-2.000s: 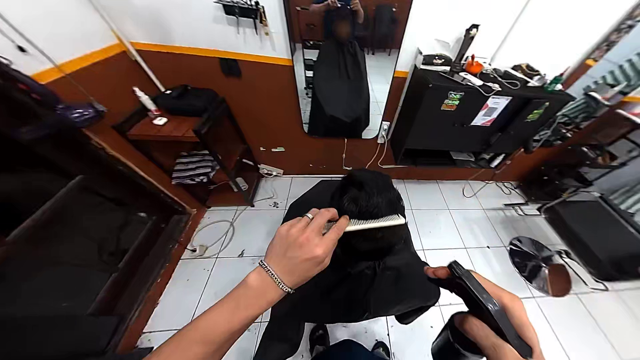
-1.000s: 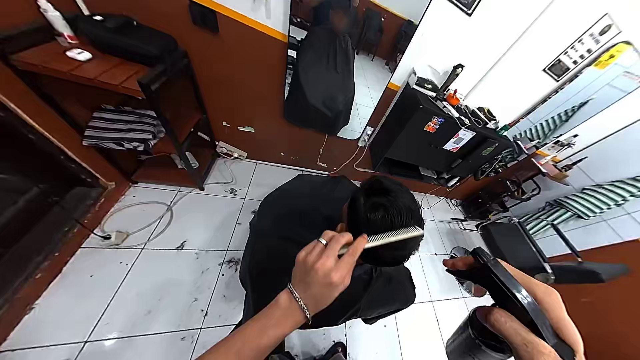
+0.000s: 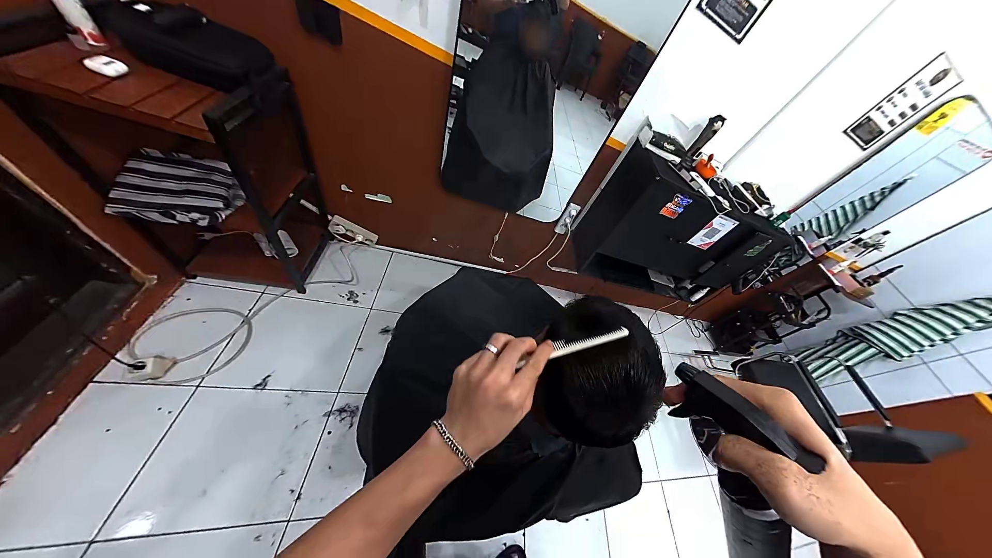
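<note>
My left hand [image 3: 496,387], with a ring and a chain bracelet, pinches a white comb [image 3: 590,342] whose teeth lie against the dark, wet-looking hair [image 3: 601,395] of a seated person. A black barber's cape [image 3: 465,349] covers that person's body. To the right of the head, my right hand [image 3: 783,449] grips a black spray bottle by its trigger head [image 3: 732,403]; the bottle's body below is partly hidden by the hand. The person's face is turned away from view.
A wall mirror [image 3: 504,116] shows the caped person. Right of it stands a black cabinet [image 3: 659,209] with tools on top. At left are a wooden shelf unit [image 3: 178,108] with a folded striped cloth [image 3: 174,186], and a coiled cable [image 3: 240,341] on the tiled floor. A black chair [image 3: 790,387] stands behind my right hand.
The comb in my left hand has moved from the back of the head, where it was two seconds ago, up onto the hair on top. The view has swung considerably.
</note>
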